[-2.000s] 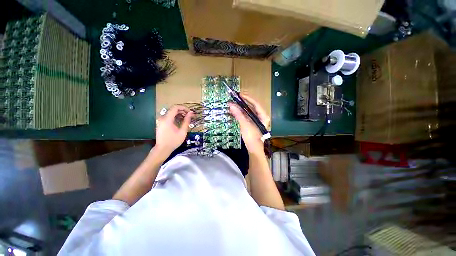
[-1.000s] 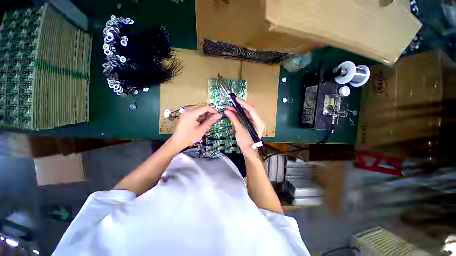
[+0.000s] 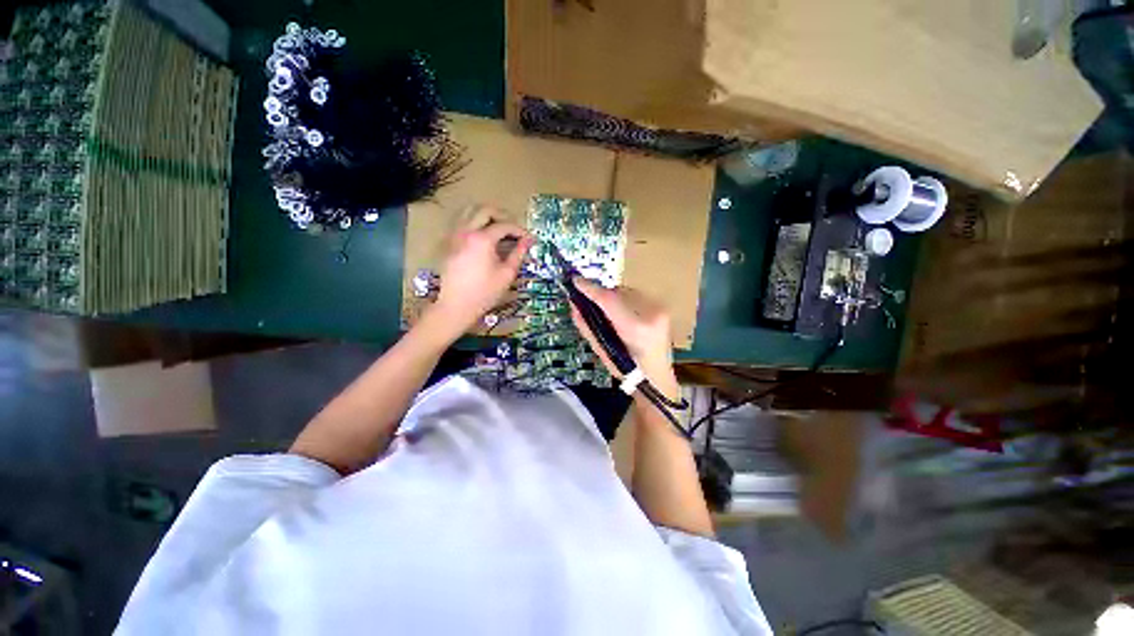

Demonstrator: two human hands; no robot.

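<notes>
The green-and-white PCB panel (image 3: 578,230) lies on the tan cardboard mat (image 3: 466,149) and reaches to the bench's front edge. My right hand (image 3: 628,326) holds the black soldering iron (image 3: 597,321), its tip over the panel's left side. My left hand (image 3: 483,267) is at the panel's left edge, fingertips pinched close to the iron's tip; what they pinch is too small to tell. Leaded components with silvery-white ends (image 3: 425,283) lie left of the panel, their dark wires partly under my left hand.
A component pile (image 3: 373,131) and strapped stacked PCB panels (image 3: 156,186) are on the left. A large cardboard box (image 3: 622,62) stands behind the mat. A solder spool (image 3: 923,203) and dark soldering station (image 3: 808,267) are on the right, near another carton (image 3: 995,273).
My left hand has moved up and left from the panel's middle. My right hand and the iron have shifted down, the tip now nearer my left fingertips. The camera view has shifted slightly.
</notes>
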